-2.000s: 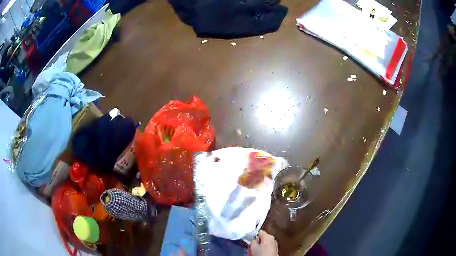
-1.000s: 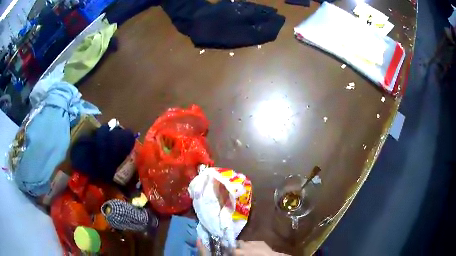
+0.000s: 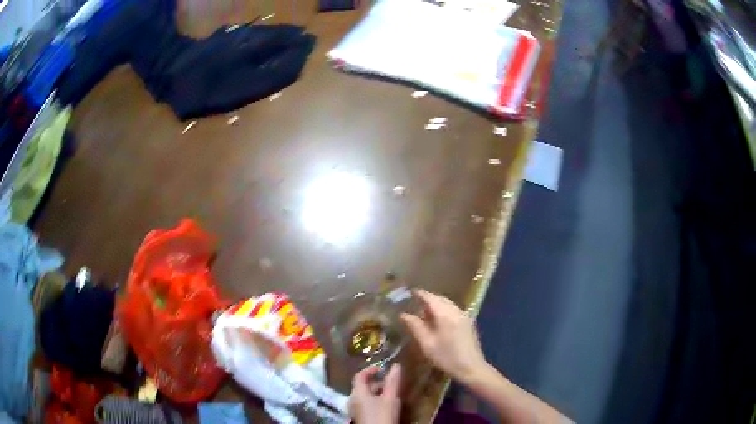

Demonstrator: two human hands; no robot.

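Note:
A clear glass bowl (image 3: 367, 338) with yellow-amber liquid stands on the brown table, low centre, blurred. My left hand (image 3: 375, 396) is at its near side, fingertips at the small glass handle; a firm grip cannot be made out. My right hand (image 3: 446, 333) is at the bowl's right rim, thumb and forefinger apart, with nothing visible between them. The spoon cannot be made out. A white plastic bag (image 3: 269, 356) with red-yellow print lies crumpled left of the bowl, close to my left hand.
A red plastic bag (image 3: 172, 319) stands further left, beside dark and light blue cloth. Black garments (image 3: 236, 70) and a white packet with a red edge (image 3: 431, 54) lie on the far table. The table edge (image 3: 501, 224) runs along the right, above grey floor with a white sheet (image 3: 544, 165).
The view has shifted right, so the table things sit further left. Both hands have come to the bowl, and the white bag is let go. The spoon seen in the bowl earlier is no longer distinct.

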